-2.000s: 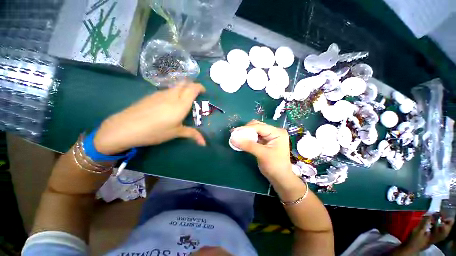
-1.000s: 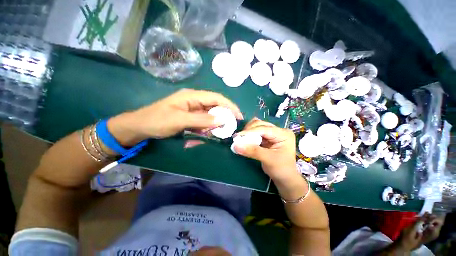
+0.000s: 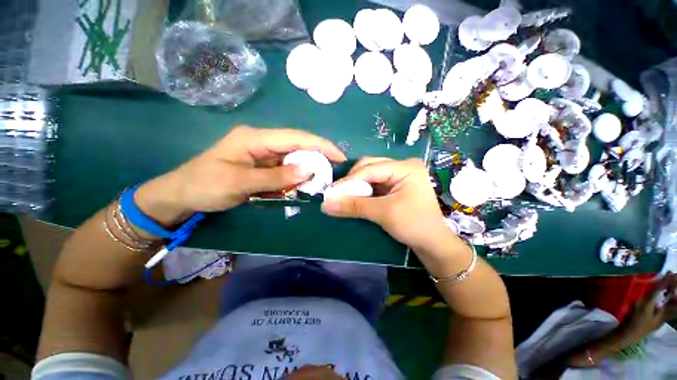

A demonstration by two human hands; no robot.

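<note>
My left hand [image 3: 230, 172], with a blue wrist band, holds a white round piece [image 3: 310, 169] between thumb and fingers. Reddish wires and small white bits hang just below it. My right hand [image 3: 393, 199] holds a second white disc [image 3: 352, 190], seen nearly edge-on. The two pieces are side by side at the middle of the bench; whether they touch is hard to tell. The fingers hide part of both pieces.
White discs [image 3: 373, 72] lie in a group beyond my hands. A clear bag of small metal parts [image 3: 210, 65] and a white carton with green strips [image 3: 100, 37] are at left. Wired subassemblies [image 3: 505, 171] are heaped at right. Another person's hand [image 3: 644, 318] shows at lower right.
My left hand has come in from the parts near the bag and has taken hold of a white piece, now beside the disc in my right hand. The camera view has shifted slightly.
</note>
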